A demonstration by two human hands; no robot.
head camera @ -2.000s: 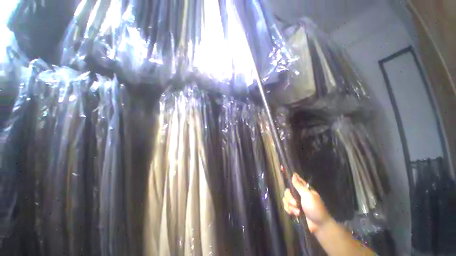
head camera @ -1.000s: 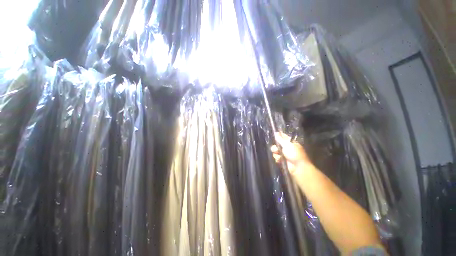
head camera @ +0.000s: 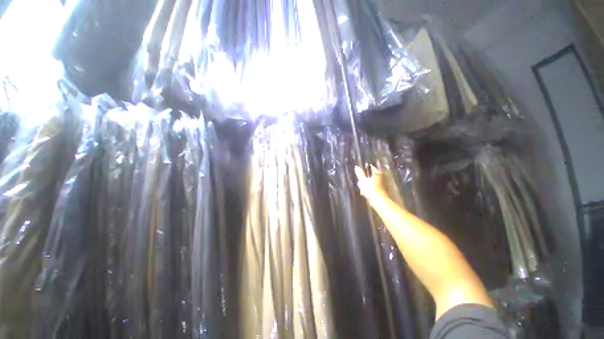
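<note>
My right hand [head camera: 369, 180] reaches up from the lower right with the arm stretched out. It is closed around a long thin pole [head camera: 350, 109], which rises from the hand in front of the upper tier of bagged garments. The pole's top end is lost among the upper garments and glare. Beige bagged garments [head camera: 281, 245] hang in the lower tier left of the hand, with dark bagged garments [head camera: 344, 265] beside them. Bright glare washes out part of the upper bagged garments [head camera: 232, 53]. My left hand is not in view.
More bagged garments in crinkled clear film [head camera: 142, 212] hang at the left. On the right, an upper group [head camera: 427, 86] and a lower group [head camera: 510, 205] hang near a grey wall [head camera: 493, 59]. A dark frame outline [head camera: 555, 112] is on the wall.
My right hand has moved up and slightly left along the pole, with more of the forearm and a grey sleeve now showing. The garments have shifted to the right in view.
</note>
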